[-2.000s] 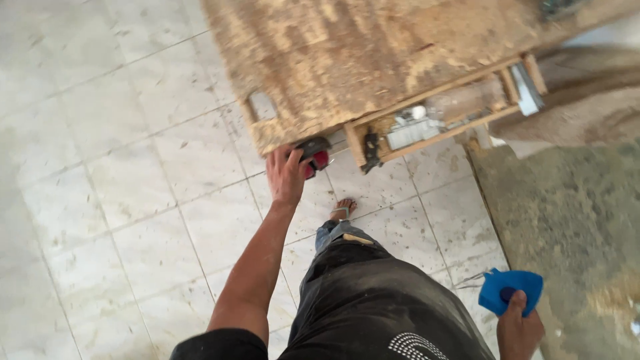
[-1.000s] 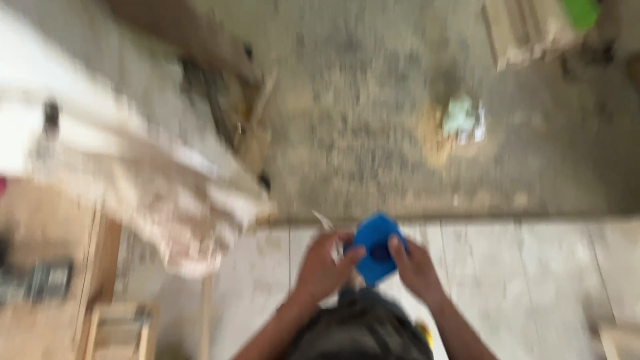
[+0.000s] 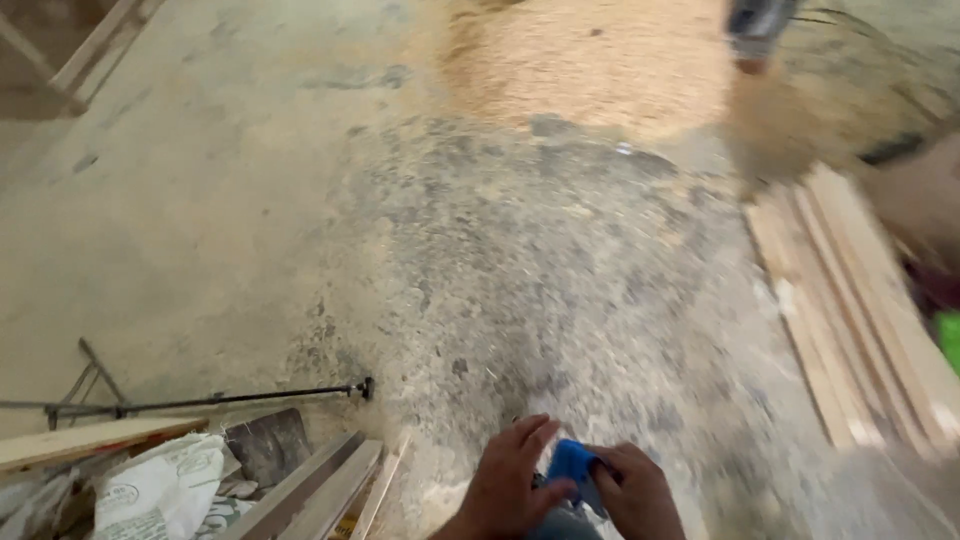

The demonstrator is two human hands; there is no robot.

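At the bottom centre, both my hands meet around a blue object [image 3: 571, 466], apparently a folded dust mask. My right hand [image 3: 637, 491] grips it, thumb on its near face. My left hand [image 3: 510, 476] is against its left side, fingers bent over it; whether it grips cannot be told. Part of the blue object is hidden behind the fingers. My jeans show just below the hands.
Wooden boards [image 3: 840, 307] lie at the right. Sawdust [image 3: 592, 60] covers the floor [image 3: 262, 225] ahead. A black metal stand [image 3: 240, 397], a printed sack [image 3: 161, 487] and wood planks [image 3: 334, 491] are at lower left. Part of a person's leg [image 3: 750, 37] shows at upper right.
Two seconds ago my left hand was by a wooden table's edge and my right hand alone held the blue object; now both hands are at it. The view has swung from the tiles to the concrete floor.
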